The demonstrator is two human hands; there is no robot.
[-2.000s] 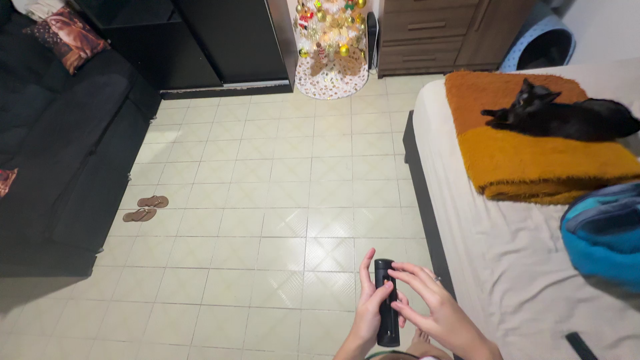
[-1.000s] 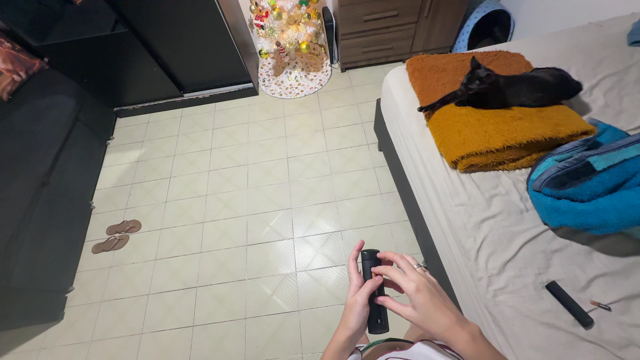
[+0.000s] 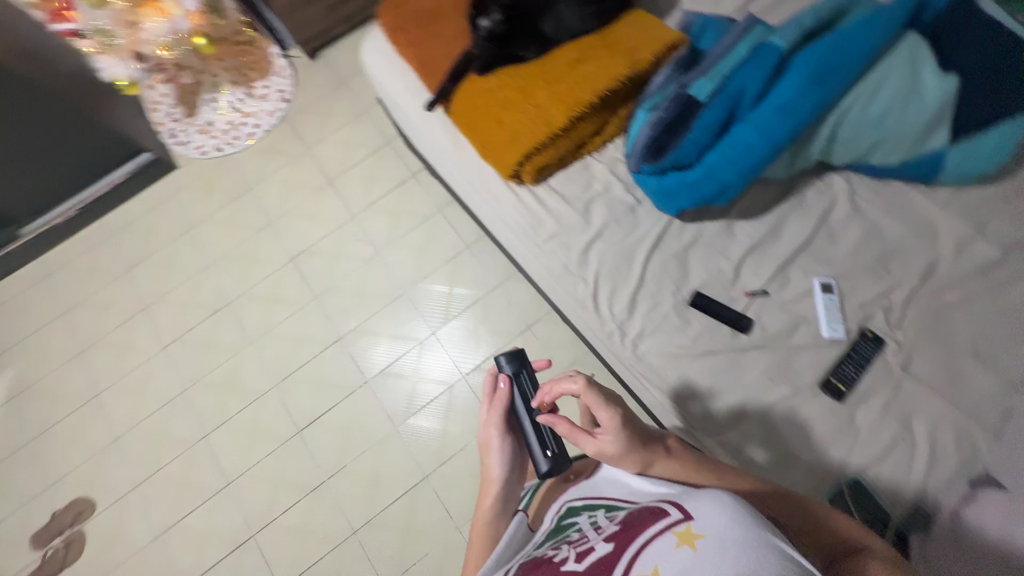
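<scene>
A black remote control [image 3: 531, 412] with a long open slot along its face, likely the battery bay, lies in my left hand [image 3: 502, 424], whose fingers wrap around it from the left and behind. My right hand [image 3: 596, 420] is over the slot with thumb and forefinger pinched near its middle; a small reddish-brown thing shows between the fingertips, too small to name surely. On the bed to the right lie a narrow black cover or case [image 3: 721, 312] and, close to its upper end, a small battery-like object [image 3: 756, 294].
A white remote [image 3: 830, 308] and another black remote [image 3: 853, 365] lie on the bed's beige sheet [image 3: 624, 264]. Beyond are a blue blanket [image 3: 720, 168], a folded mustard blanket [image 3: 552, 104] and a black cat [image 3: 528, 32]. Brown flip-flops [image 3: 62, 524] lie on the tiled floor.
The view has swung right, towards the bed. My right thumb and forefinger have come together over the slot; my left hand still holds the remote.
</scene>
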